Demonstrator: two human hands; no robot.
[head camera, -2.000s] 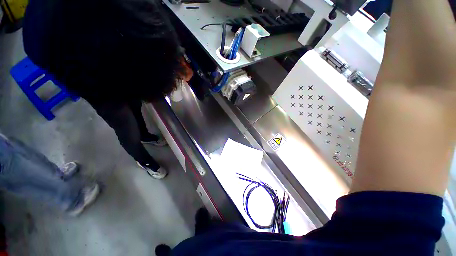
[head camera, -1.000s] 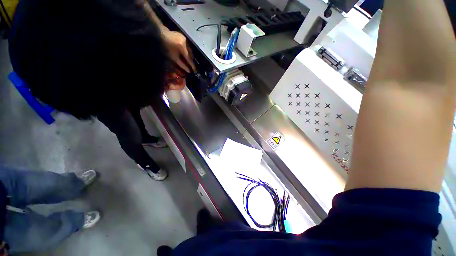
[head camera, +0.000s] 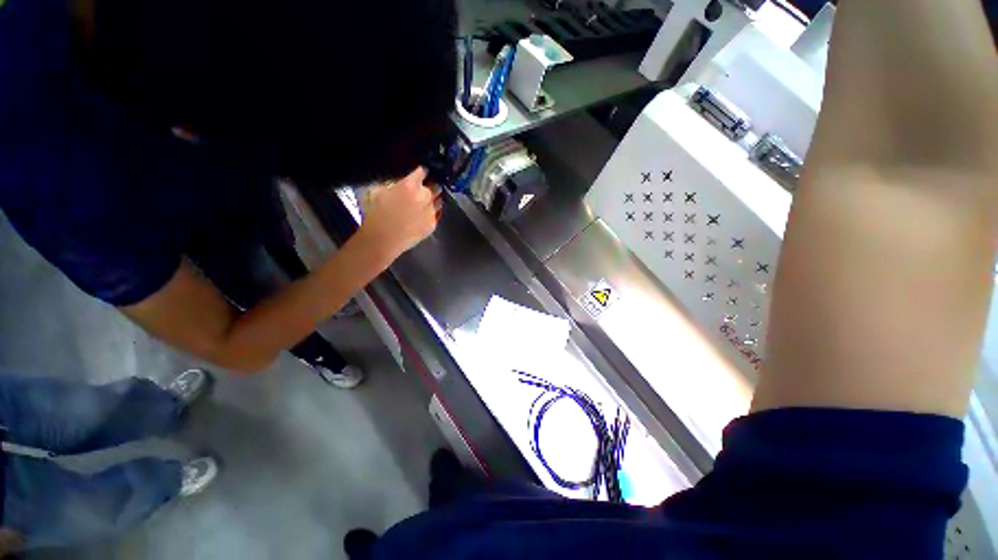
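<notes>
Neither of my hands is in the picture. One of my bare forearms runs up the right side from a dark blue sleeve and is cut off by the top edge. A loose coil of dark cables (head camera: 569, 438) with splayed ends lies on the steel ledge (head camera: 438, 268) in front of me. A white paper sheet (head camera: 523, 331) lies beside the coil. A small teal thing (head camera: 625, 486) shows at the coil's lower end.
Another person's hand (head camera: 403, 212) is under the plate corner beside a silver-black motor-like block (head camera: 509, 181). Blue cables (head camera: 499, 77) pass through the plate's white-rimmed hole. A perforated white cover (head camera: 684, 213) stands right. Another person's jeans (head camera: 93, 492) show lower left.
The other person has leaned further over the plate, with the head now covering its left part and a bare forearm reaching below its corner. The blue stool has gone from view. The coil and paper stay put.
</notes>
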